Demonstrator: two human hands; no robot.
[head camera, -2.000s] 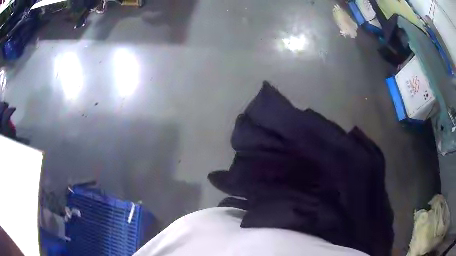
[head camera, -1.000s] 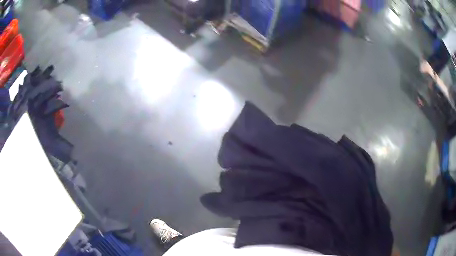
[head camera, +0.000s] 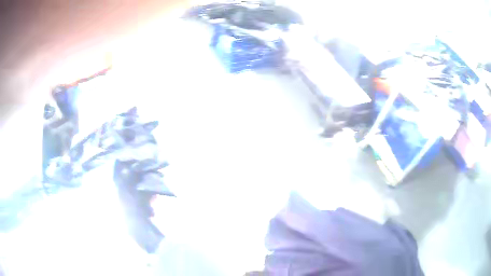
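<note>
The frame is strongly overexposed, so much of it is washed out to white. A bundle of dark garment pieces (head camera: 344, 242) shows at the bottom, right of the middle, looking purple-grey in the glare. Its layered top edges are uneven, and its lower part is cut off by the picture's edge. Neither of my hands shows, so what holds the bundle is hidden or outside the picture.
More dark cloth pieces (head camera: 134, 178) hang in a jagged pile at the left. A blue crate (head camera: 245, 48) is at the top middle. A blue container with pale edges (head camera: 404, 135) stands at the right. A pale tabletop (head camera: 336, 75) lies between them.
The view has swung up and left and turned very bright. The bundle now sits lower in the picture. The cloth pile at the left shows nearer the middle, and the shoe is out of view.
</note>
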